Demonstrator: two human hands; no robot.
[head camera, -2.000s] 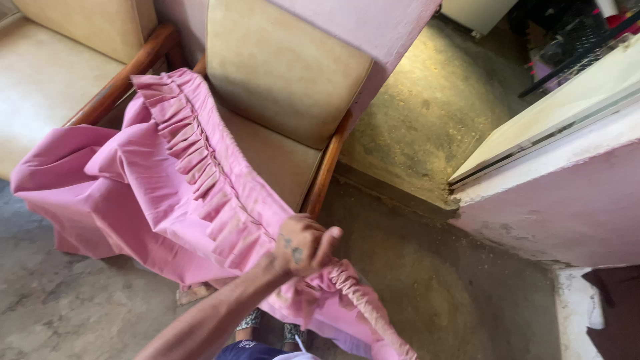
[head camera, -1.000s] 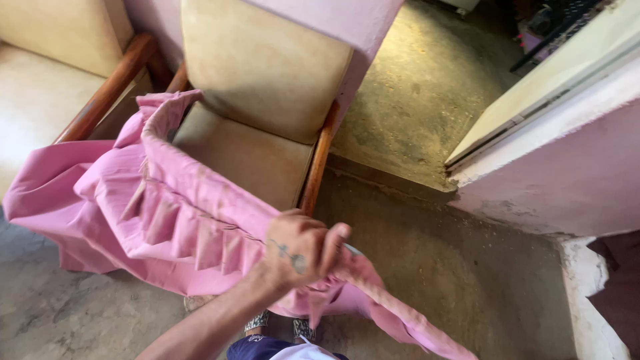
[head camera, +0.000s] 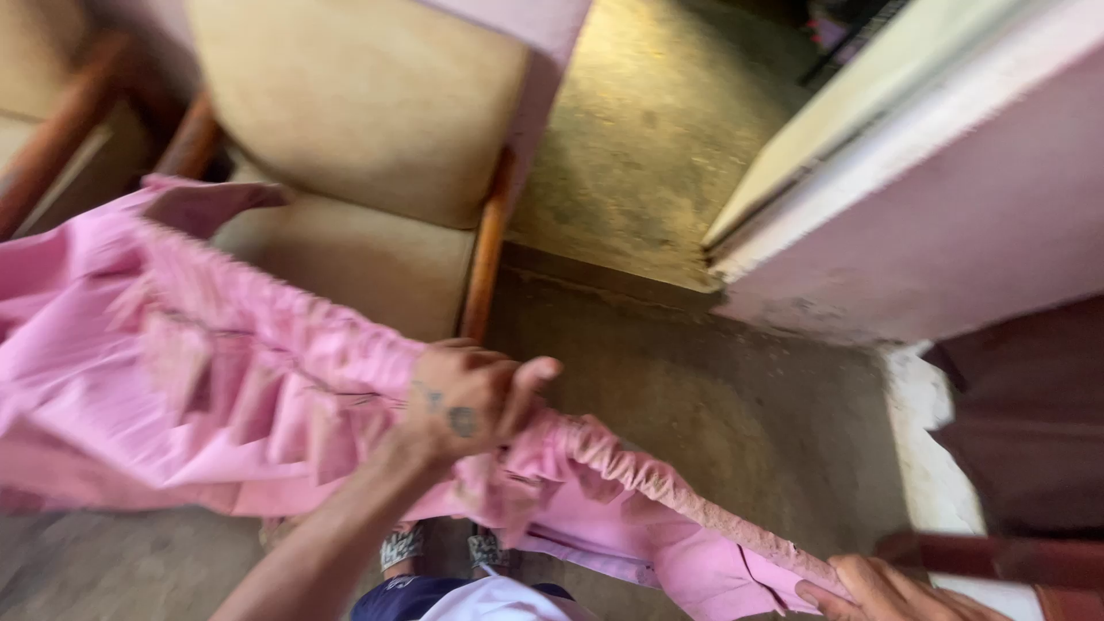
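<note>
A pink ruffled cloth with a gathered edge (head camera: 328, 323) stretches from the left side to the lower right. My left hand (head camera: 470, 401) grips the gathered edge near the middle of the view, its thumb sticking out. At the lower right, my right hand (head camera: 888, 591) pinches the narrow end of the same edge between thumb and fingers. Ruffles with a dark line of stitching hang below the edge, left of my left hand. Part of the cloth lies across the front of a cushioned armchair's seat (head camera: 371, 254).
A wooden armrest (head camera: 487, 250) stands beside my left hand. Another armchair (head camera: 52, 147) is at the far left. Beyond a low step (head camera: 604, 276) lies a lit concrete floor. A pink wall (head camera: 931, 207) and a dark red item (head camera: 1018, 431) are at the right.
My right hand has come into view, holding the cloth's end. The gathered edge now runs straighter between the hands and toward the left. The view has moved closer to the chair.
</note>
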